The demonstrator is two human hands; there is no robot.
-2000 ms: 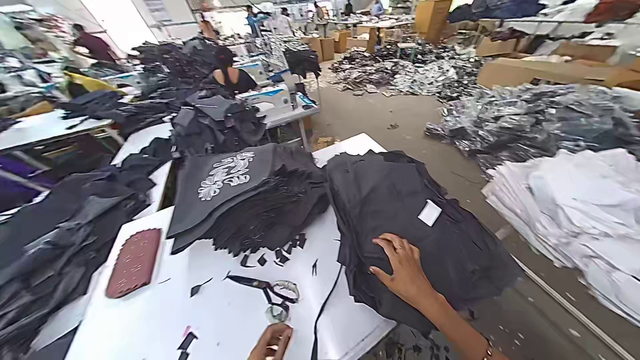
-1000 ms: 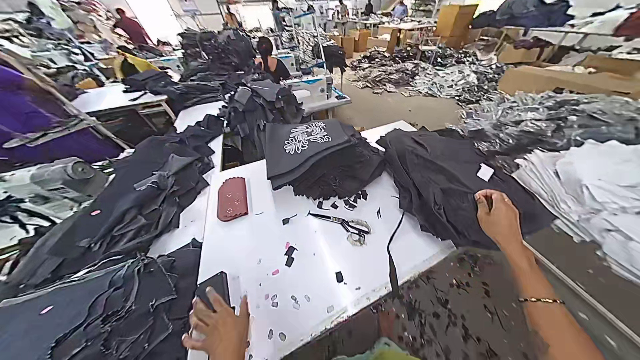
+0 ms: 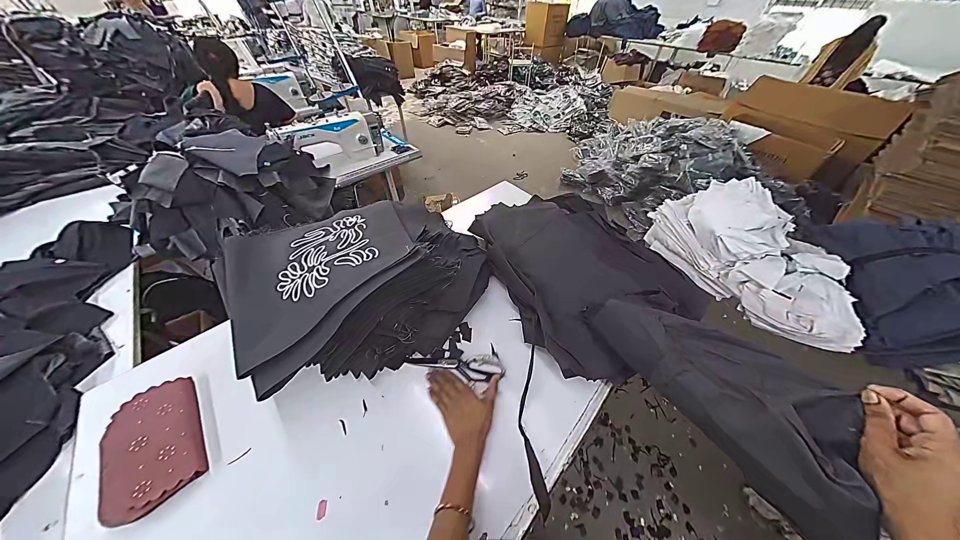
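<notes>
My left hand (image 3: 461, 405) is palm down on the white table (image 3: 300, 465), its fingers spread at the handles of metal scissors (image 3: 480, 366); no firm grip shows. At the right edge my right hand (image 3: 911, 450) pinches the end of a dark cloth piece (image 3: 735, 390), which stretches back across a pile of dark cloth (image 3: 585, 262). Left of that pile lies a fanned stack of dark panels (image 3: 405, 300), the top one bearing a white looping design (image 3: 326, 255). A maroon scalloped piece with small flower patterns (image 3: 154, 454) lies at the table's left.
A dark cloth strip (image 3: 529, 435) hangs near the table's right edge. Scraps litter the floor (image 3: 637, 465). White cloth (image 3: 757, 262) is heaped at right. Beyond stand a sewing machine (image 3: 337, 139), cardboard boxes (image 3: 817, 120) and a seated person (image 3: 240, 90). Dark cloth (image 3: 45, 360) lies at left.
My right hand has moved right from the dark pile and now holds a cloth piece drawn out from it. My left hand has gone from the table's near left side to the scissors.
</notes>
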